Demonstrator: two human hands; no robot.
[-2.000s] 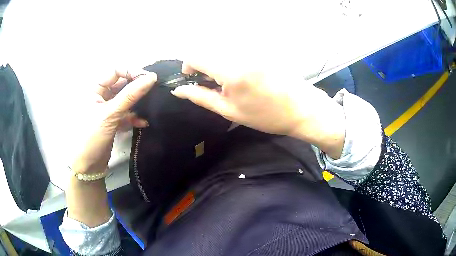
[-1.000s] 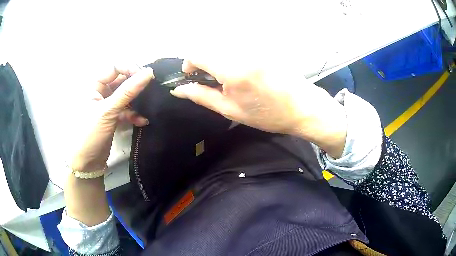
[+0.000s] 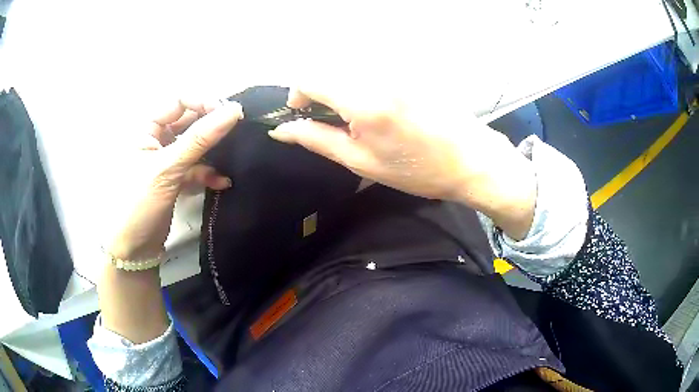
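A black bag panel (image 3: 260, 184) with a small tan label (image 3: 310, 224) and a silvery zipper (image 3: 214, 249) along its left side lies over the table edge and the apron. My left hand (image 3: 188, 149) pinches the panel's upper left edge between thumb and fingers. My right hand (image 3: 383, 138) holds small thread snips (image 3: 291, 114) between thumb and fingers. Their pale blades point left, over the top part of the panel, short of my left thumb. Most of the snips' handle is hidden in my right hand.
A long black panel (image 3: 29, 207) lies at the left of the white table (image 3: 153, 46). Tiny dark clippings are at the table's top right. A blue crate (image 3: 625, 88) stands below the right table edge, by a yellow floor line (image 3: 636, 164).
The snips and my right hand have shifted slightly up and right. My left hand keeps its pinch on the panel's edge, with very little movement.
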